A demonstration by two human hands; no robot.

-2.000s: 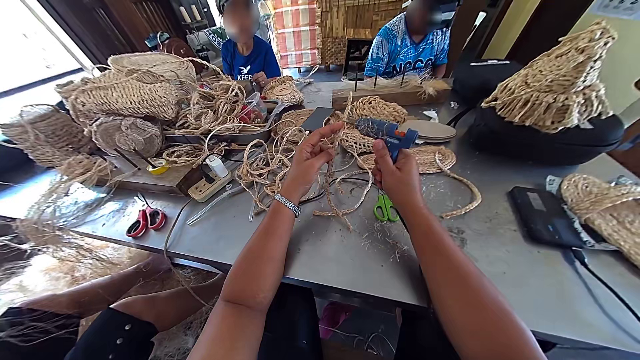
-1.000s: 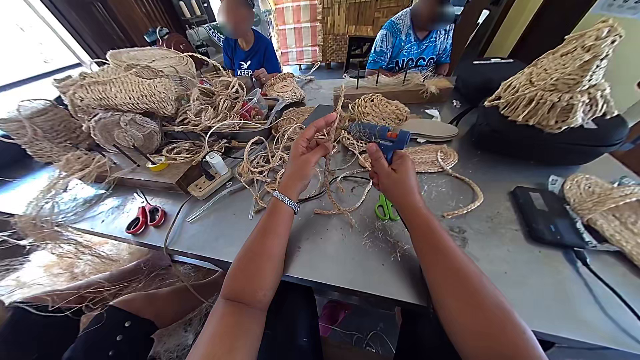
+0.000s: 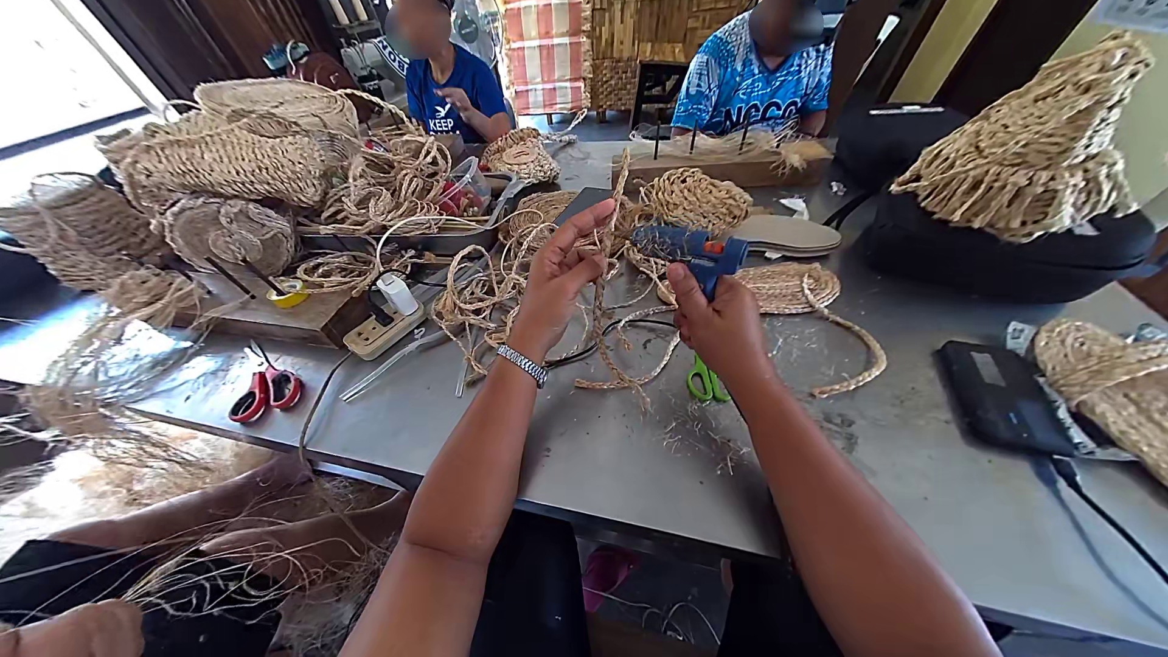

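My left hand (image 3: 564, 283) pinches a braided natural-fibre cord (image 3: 599, 301), one end pointing up above the fingers and the rest hanging to the table. In my right hand (image 3: 721, 319) is a blue hot glue gun (image 3: 693, 248), its nozzle toward the cord; whether it touches cannot be told. Behind the glue gun lie a coiled braided piece (image 3: 698, 201) and flat sole shapes (image 3: 783, 234). A woven oval sole (image 3: 792, 285) with a loose braid tail is just right of my right hand. Green-handled scissors (image 3: 704, 381) lie partly hidden by my right forearm.
Woven pieces and braids (image 3: 228, 164) are heaped at left, near a power strip (image 3: 388, 330) and red-handled scissors (image 3: 266, 391). A wooden block with pegs (image 3: 721, 162) stands at the back. A black case (image 3: 995, 255) and black device (image 3: 1002, 397) are right. Two people sit opposite; another's limbs show lower left.
The person opposite at left has raised a hand. My hands stay nearly in place, still holding the cord and the glue gun.
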